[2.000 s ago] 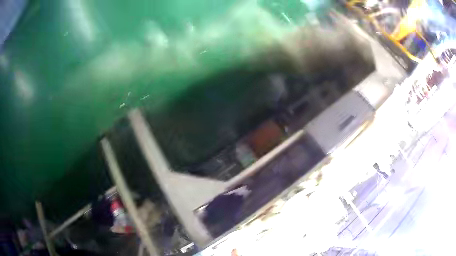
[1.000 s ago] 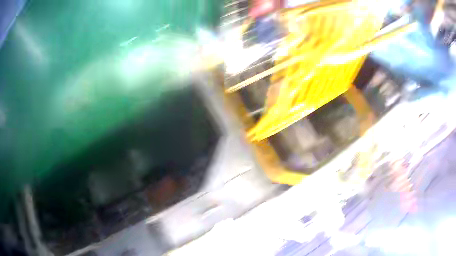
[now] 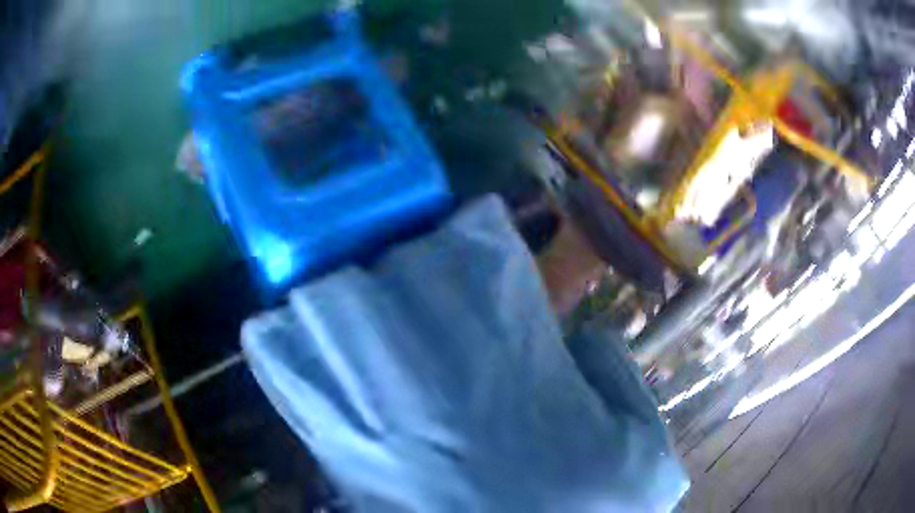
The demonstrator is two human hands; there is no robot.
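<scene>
No hand of mine is in view. Nearest in front is a large light blue cloth (image 3: 431, 371), creased and smooth, at the lower middle. I cannot tell whether a person wears it. A bright blue plastic thing (image 3: 331, 215) with a rectangular dark opening stands beside it at the upper left; it looks like a bin or stool. The cloth's upper edge overlaps its near side in the picture. The view is tilted and blurred.
A yellow-framed cart with bars (image 3: 100, 456) is at the lower left, with mixed pieces near it. More yellow frames (image 3: 702, 150) with white, red and dark blue items are at the upper right. Green floor (image 3: 150, 180) shows at the upper left. Bright light strips curve along the right.
The view has swung away from the pale table. The large yellow rack has left the middle. The blue thing and light blue cloth now fill the centre, and the picture is less overexposed.
</scene>
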